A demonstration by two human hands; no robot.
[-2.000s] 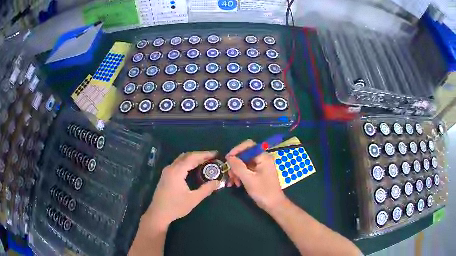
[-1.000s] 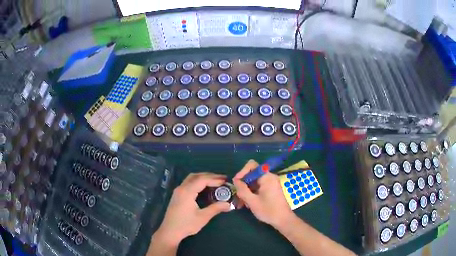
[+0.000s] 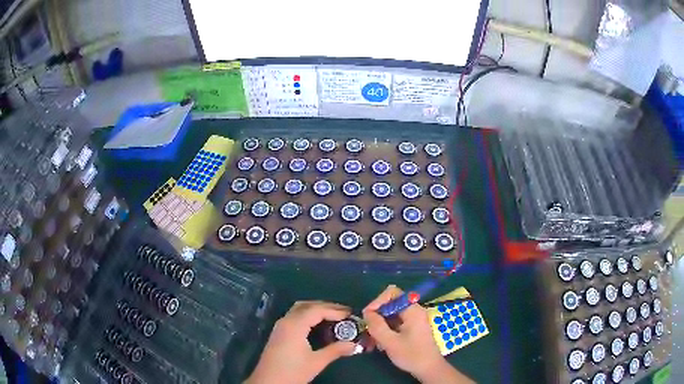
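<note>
A coin-sized black disc (image 3: 346,330), a speaker driver, with silver-white rings sits in the round fixture at the lower centre. My left hand (image 3: 300,341) is closed around the left side of the fixture and driver, thumb in front, fingers behind. My right hand (image 3: 405,337) holds a blue pen-like probe (image 3: 401,301) with a red spot, its tip pointing at the driver's right edge. Whether the tip touches is too small to tell. A thin red lead runs up from the probe. Blue dot stickers on a yellow sheet (image 3: 459,325) lie right of my right hand.
A large tray (image 3: 336,199) with rows of drivers lies behind my hands, one pocket empty in its back row. A slotted tray (image 3: 217,315) is at left, stacked filled trays (image 3: 45,225) far left. A filled tray (image 3: 559,319) is right, with empty slotted trays (image 3: 592,176) behind.
The view has tilted up, so the bench sits lower and the bright screen shows fully. Both hands keep their hold on the fixture and the probe.
</note>
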